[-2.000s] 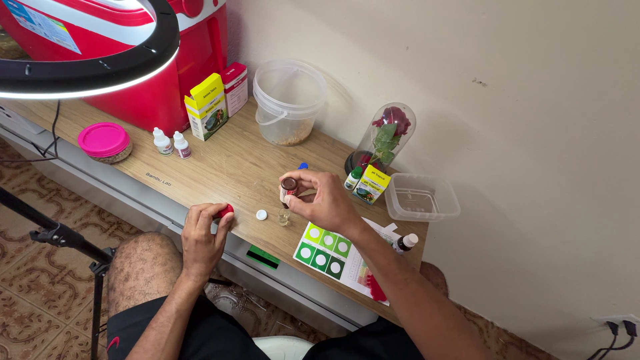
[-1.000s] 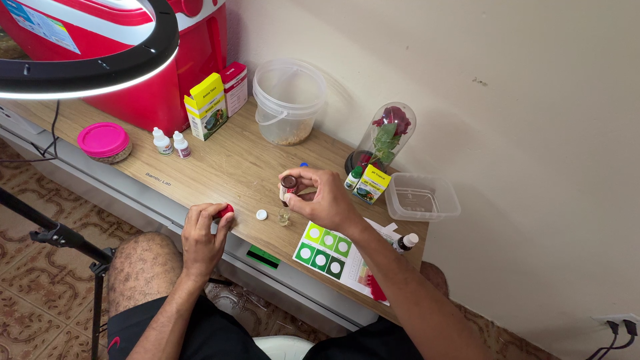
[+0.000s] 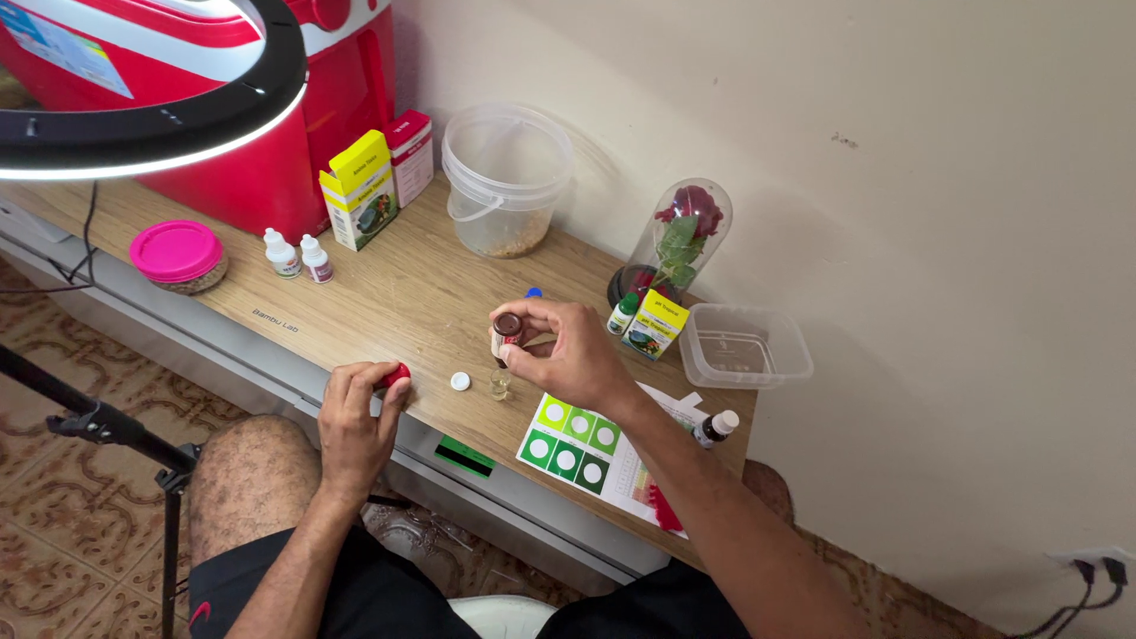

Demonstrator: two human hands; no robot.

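Between the thumb and fingers of my right hand is a small dark brown bottle, tipped with its dark end up, just above a small clear glass vial on the wooden table. The vial seems to hold a little pale yellowish liquid. My left hand holds a red cap at the table's front edge. A white cap lies between the cap hand and the vial. Right of the vial lies a color chart sheet with green squares, partly hidden under my right forearm.
Behind stand a clear plastic bucket, a yellow box, white dropper bottles, a pink-lidded jar and a domed rose. A clear tray, a pH test box and a white-capped bottle are at right; a ring light overhangs the left.
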